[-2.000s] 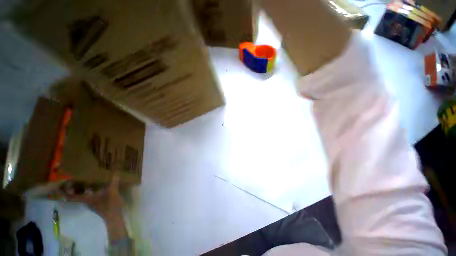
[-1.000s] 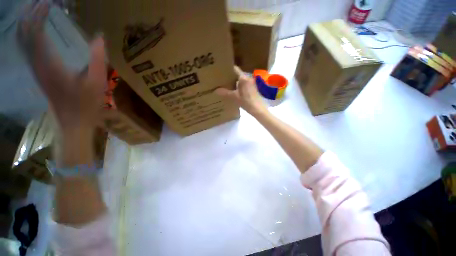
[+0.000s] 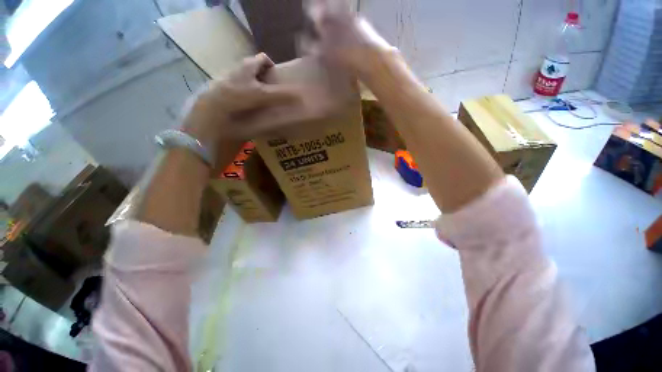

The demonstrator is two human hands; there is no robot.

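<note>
A large brown master carton (image 3: 323,171) printed "24 UNITS" stands upright on the white table (image 3: 290,305), with flaps up at its top. My left hand (image 3: 243,98) is blurred at the carton's top left, over a brown flap. My right hand (image 3: 334,29) is raised above the carton's top right and strongly blurred. The fingers of both hands are too blurred to tell whether they grip the flaps. A small carton (image 3: 254,192) holding orange-topped retail boxes stands left of the master carton.
A taped brown carton (image 3: 512,138) stands at the right back. A thin dark-and-silvery tool (image 3: 416,224) lies by my right sleeve. A blue and orange tape roll (image 3: 409,168) is partly behind my right forearm. A bottle (image 3: 557,58), cables and orange retail boxes (image 3: 633,156) are at far right. More cartons (image 3: 80,218) stand left.
Both hands have moved to the top of the master carton; my right hand has left its printed side. The view has shifted up, showing more wall. The thin tool now shows on the table.
</note>
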